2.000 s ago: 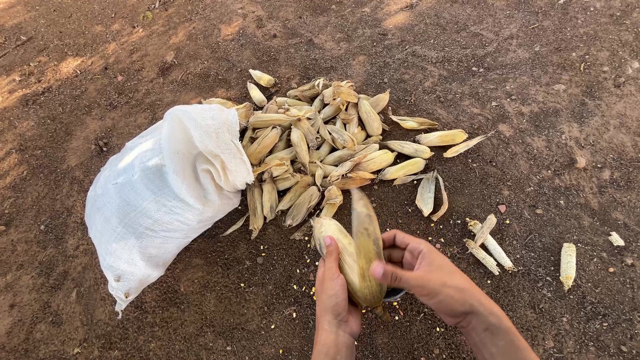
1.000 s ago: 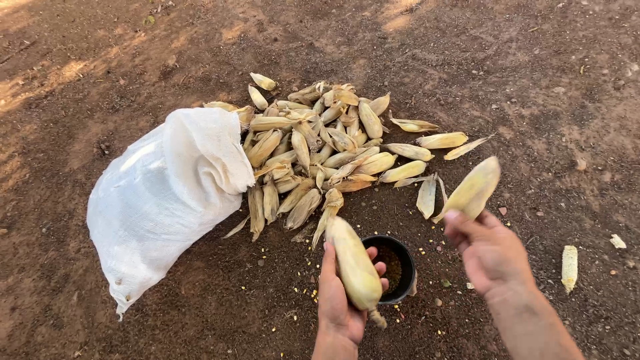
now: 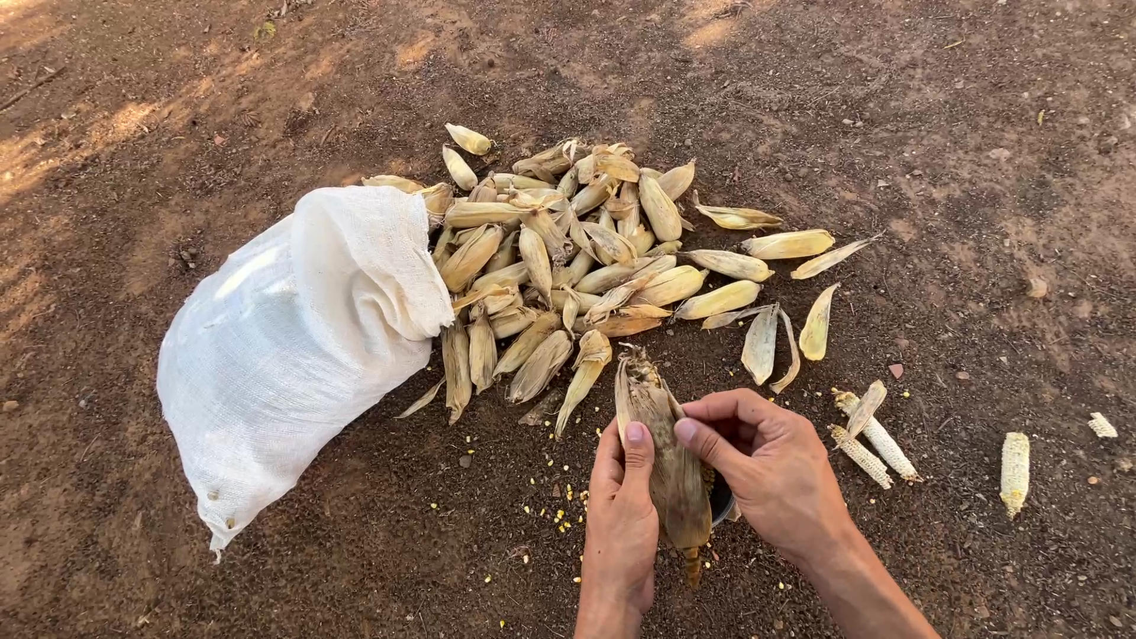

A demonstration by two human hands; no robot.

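An ear of maize in dry brown husk [image 3: 676, 479] is upright in front of me, its frayed end pointing away. My left hand [image 3: 626, 506] is closed around its left side, thumb on the husk. With thumb and fingertips, my right hand [image 3: 768, 466] pinches the husk's upper right edge. A dark bowl [image 3: 721, 499] lies mostly hidden behind the ear and my right hand, with a few yellow kernels showing. Just beyond is a heap of husked-in maize ears [image 3: 550, 266].
A white woven sack [image 3: 297, 346] lies left of the heap. Loose husk leaves [image 3: 760, 346] rest at the heap's right. Bare cobs [image 3: 879, 437] lie right of my hands, another cob [image 3: 1014, 472] farther right. Yellow kernels [image 3: 564, 515] are scattered on the soil.
The husk leaf my right hand held a second ago is out of it, and one more leaf lies right of the heap. My right hand has come back to the ear, which now shows a browner side.
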